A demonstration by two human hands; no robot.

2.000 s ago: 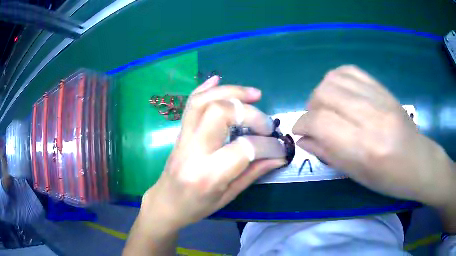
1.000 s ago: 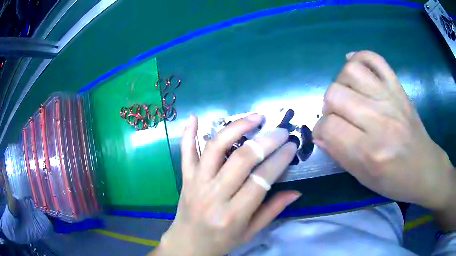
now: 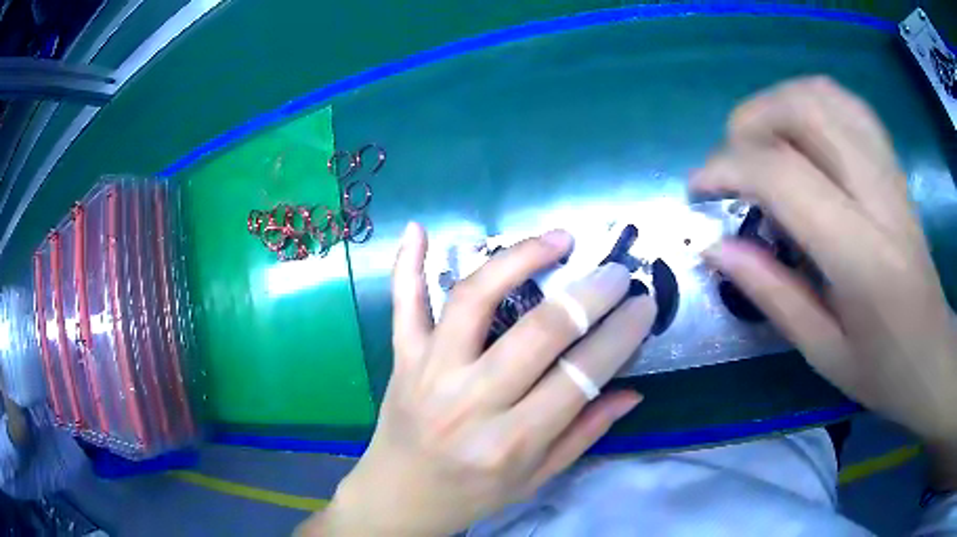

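A silver metal plate [image 3: 693, 246] with dark round openings lies in front of me. My left hand [image 3: 504, 388], with white bands on two fingers, lies spread over its left and middle part, fingertips at the middle opening. My right hand [image 3: 829, 231] is over the right opening, slightly blurred, thumb and index finger apart; I see nothing between them. Copper-coloured rings [image 3: 299, 226] lie loose to the left, mostly on a bright green mat [image 3: 283, 367], some past its right edge. My left hand hides part of the plate.
Stacked clear trays with red-orange strips [image 3: 115, 315] stand at the far left. Another silver plate [image 3: 934, 58] lies at the upper right. Blue tape [image 3: 588, 19] edges the dark green surface. Part of a person shows at the lower left edge.
My right hand has moved right along the plate and its thumb and fingers have parted. My left hand has spread from its curled pose and moved slightly right, uncovering more loose rings.
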